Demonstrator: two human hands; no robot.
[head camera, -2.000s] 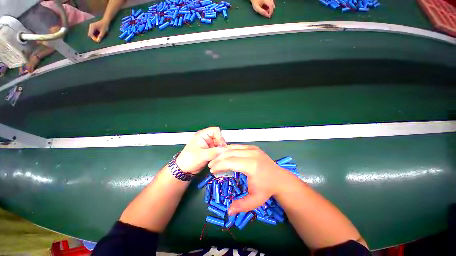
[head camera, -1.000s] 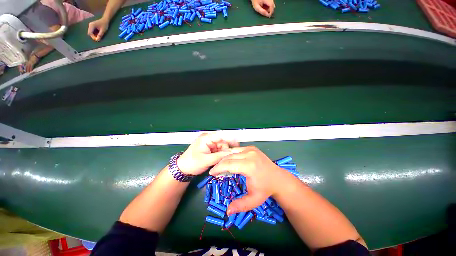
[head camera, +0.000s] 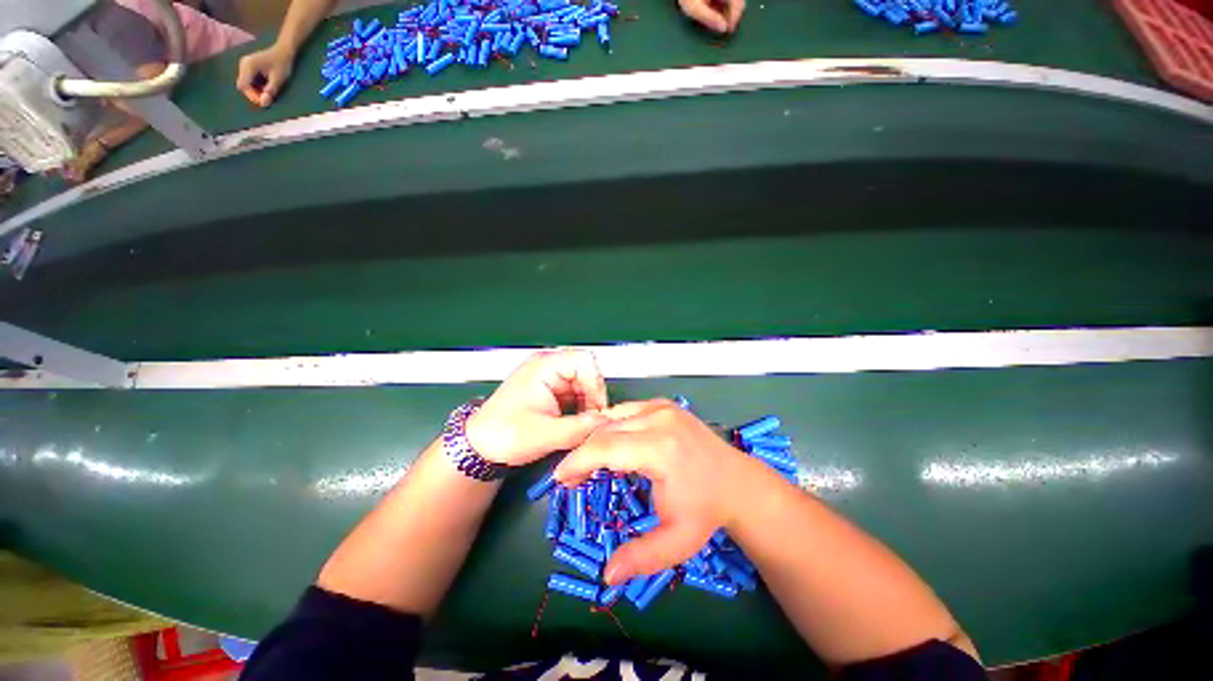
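Observation:
A pile of bright blue battery cells (head camera: 579, 545) with thin red and black leads lies on the green bench in front of me. My left hand (head camera: 545, 406), with a metal watch on its wrist, is at the upper left of the pile, thumb and fingers pinched together. My right hand (head camera: 659, 472) is over the pile, its fingertips meeting those of my left hand, its thumb spread lower down. What the fingertips hold is hidden between the hands.
A white rail (head camera: 931, 351) runs between the bench and the green conveyor belt (head camera: 665, 286). A small unit (head camera: 23, 250) is on the belt at the far left. Beyond the far rail are more blue cells (head camera: 466, 33), other people's hands (head camera: 265, 75) and a red-pink tray (head camera: 1177, 40).
The small unit on the belt has moved left towards the picture's edge. My hands have shifted slightly at the fingertips and stay together over the pile.

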